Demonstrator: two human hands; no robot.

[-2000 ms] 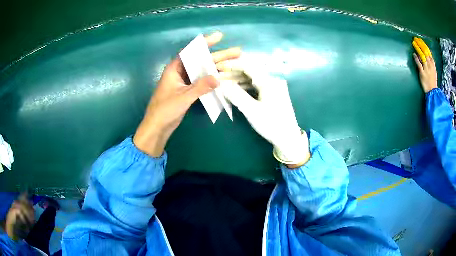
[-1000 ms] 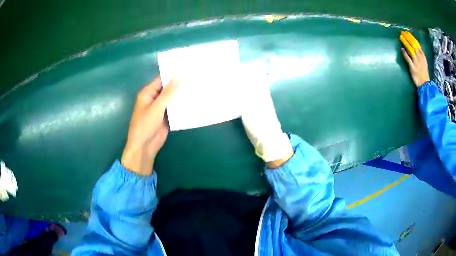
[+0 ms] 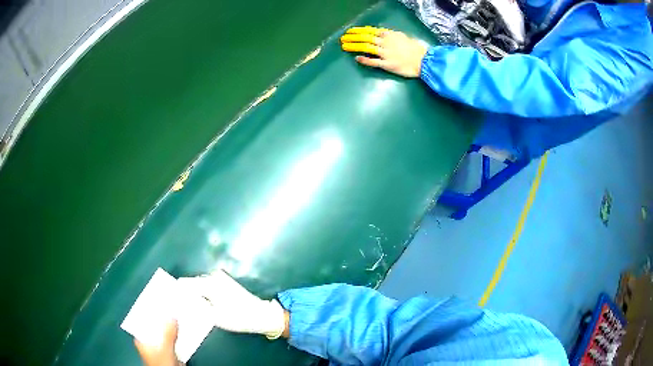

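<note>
A white paper sheet (image 3: pixel 159 309) is held at the lower left of the view, tilted, over the green bench (image 3: pixel 387 143). My left hand (image 3: pixel 163 346), bare, grips its near edge and is mostly cut off by the bottom edge of the picture. My right hand (image 3: pixel 233 304), in a thin white glove, holds the sheet's right side. Its fingers blend with the white paper, so their exact places are hard to see.
A neighbouring worker's hand with yellow finger covers (image 3: pixel 383 50) rests on the bench at the top. A clear bag of dark parts (image 3: pixel 480 25) lies beside that arm. A blue stool frame (image 3: pixel 483 187) stands on the blue floor. The green conveyor (image 3: pixel 129 129) runs along the left.
The view has swung to the right, so the neighbour shows larger and nearer the middle. The sheet and both my hands now sit at the lower left, and the sheet is tilted.
</note>
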